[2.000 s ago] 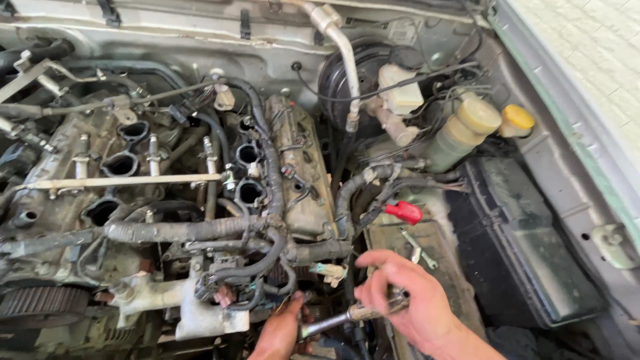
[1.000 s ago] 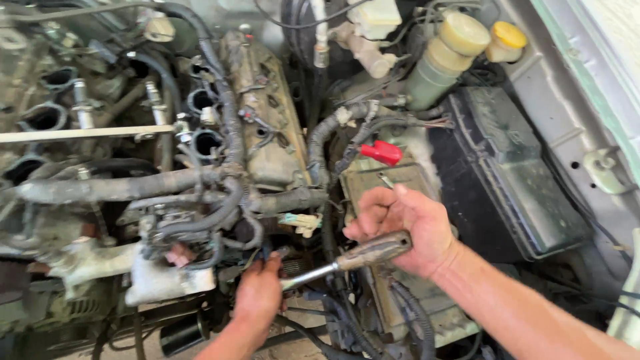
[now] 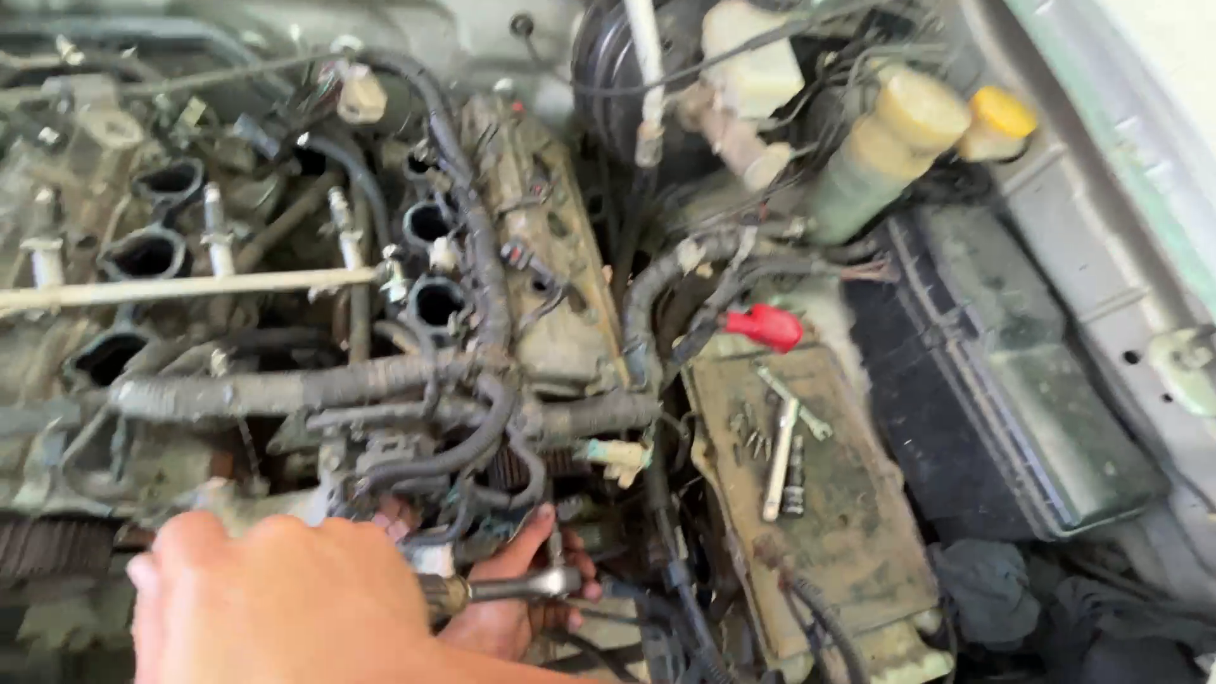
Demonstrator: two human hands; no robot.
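Observation:
My right hand [image 3: 285,598], large in the lower left foreground, is closed around the handle of a ratchet wrench [image 3: 518,585]; most of the handle is hidden behind it. The ratchet's head points right, with a short extension or socket rising from it. Beside that head my left hand [image 3: 503,608] is low in the engine bay, its thumb and fingers around the head and extension. Just above are black hoses and a wiring loom [image 3: 503,427]. A loose cream connector [image 3: 622,458] hangs to the upper right of the left hand.
Spanners [image 3: 781,456], a dark socket extension [image 3: 794,484] and several small bolts lie on the battery tray [image 3: 855,541]. A red terminal cover [image 3: 765,327] sits above it. A black box [image 3: 1007,370], fluid reservoirs [image 3: 879,142], a fuel rail [image 3: 190,288] and open intake ports [image 3: 147,255] surround the work.
My right hand has swung with the ratchet handle from the right of my left hand over to its left. The spanners and small parts on the tray now show more fully.

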